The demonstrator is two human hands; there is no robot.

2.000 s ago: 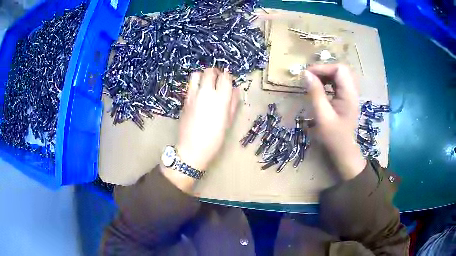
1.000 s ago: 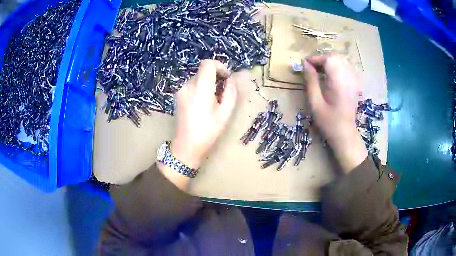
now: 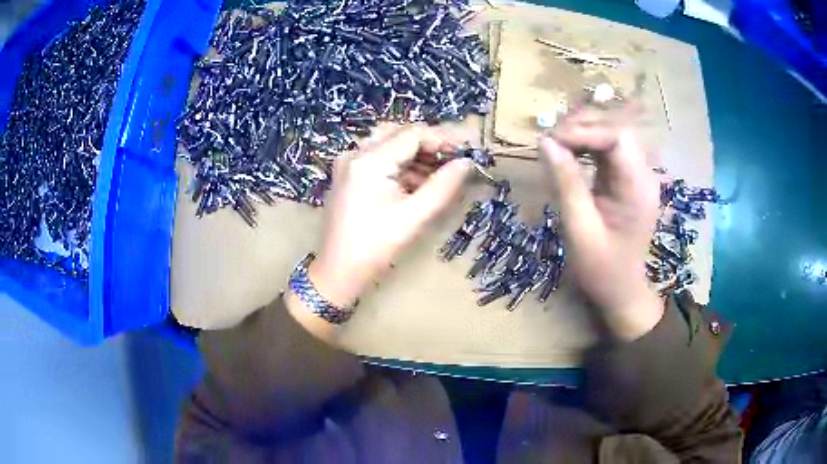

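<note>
My left hand pinches a small dark-and-silver part between thumb and fingers, its end pointing right, above the cardboard sheet. My right hand is blurred, thumb and fingers close together; a thin pale stick seems to reach left from its fingertips towards the part. White paste blobs sit on the cardboard squares beyond the right hand. The centre pile of parts lies between the hands.
The main pile spreads at the upper left. A blue bin full of similar parts stands at the left. Spare sticks lie on the squares. Another small pile is beside my right wrist. The green bench top shows at the right.
My left hand has come away from the main pile's edge, its fingertips now further right with a part showing in them. My right hand stays near the squares, slightly lower.
</note>
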